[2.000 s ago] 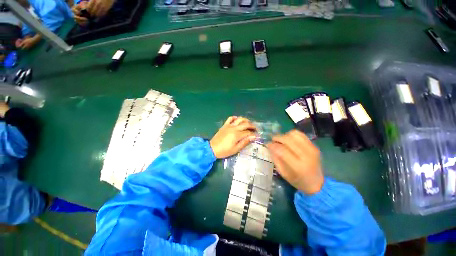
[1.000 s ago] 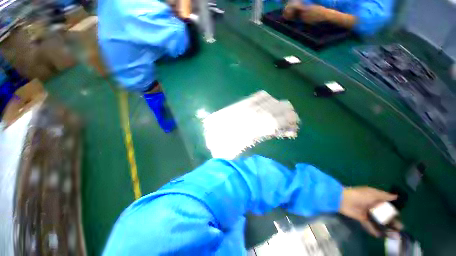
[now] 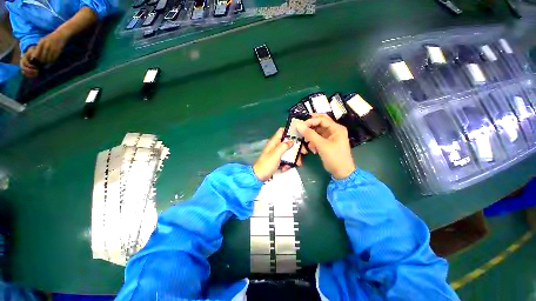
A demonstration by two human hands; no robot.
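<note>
My left hand [image 3: 272,156] holds a black mobile phone [image 3: 286,160] tilted in front of me, its lower end showing a white rectangle. My right hand [image 3: 330,141] is at the phone's upper part, fingertips pinching a small pale adhesive piece [image 3: 295,127] against or just over it. The die-cut sticker sheet [image 3: 275,235] lies below my hands, in two silver-beige rows with notched edges. Several black phones with white rectangles [image 3: 359,105] lie fanned just beyond my right hand.
A stack of sticker sheets [image 3: 123,200] lies at left. A clear blister tray [image 3: 411,106] with phones stands at right. Single phones [image 3: 265,60] lie along the far side. Another crowded tray [image 3: 170,29] is beyond. A person's hands [image 3: 44,52] work at upper left.
My hands have left the sticker sheet; my left hand now holds a phone and my right hand a small piece at it. The view swung left and came back. One far-side phone is gone.
</note>
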